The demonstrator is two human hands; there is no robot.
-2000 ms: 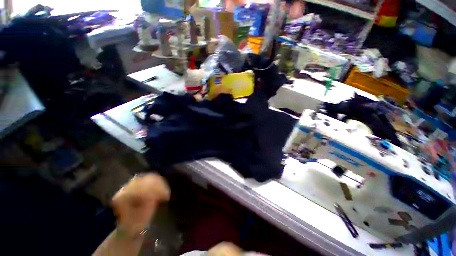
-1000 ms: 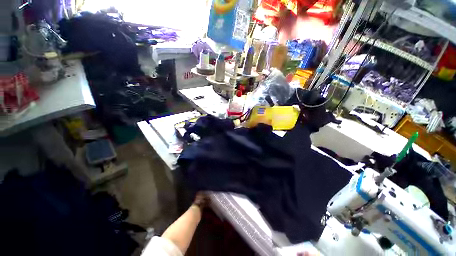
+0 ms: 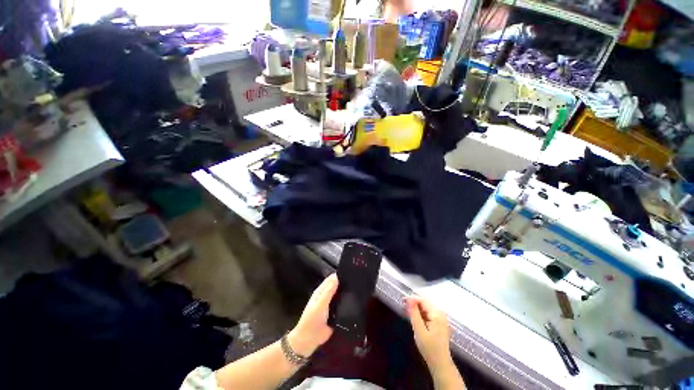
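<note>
My left hand (image 3: 315,318), with a bracelet at the wrist, holds a black smartphone (image 3: 356,288) upright in front of the table's front edge. The phone's screen is dark with small reddish marks. My right hand (image 3: 428,327) is to the right of the phone, its fingers curled near the table edge; whether it holds anything small is unclear. The dark cloth garment (image 3: 342,199) lies in folds on the table, left of the white lockstitch machine (image 3: 578,251), and reaches the needle area.
A yellow box (image 3: 392,132) and thread cones (image 3: 299,70) stand behind the cloth. A black slim tool (image 3: 561,348) lies under the machine arm. A ruled strip (image 3: 487,352) runs along the table's front edge. Dark cloth (image 3: 99,327) is heaped at lower left.
My left hand has come up from the table edge and now holds the phone. My right hand has come into view. The camera view has shifted, showing more of the machine.
</note>
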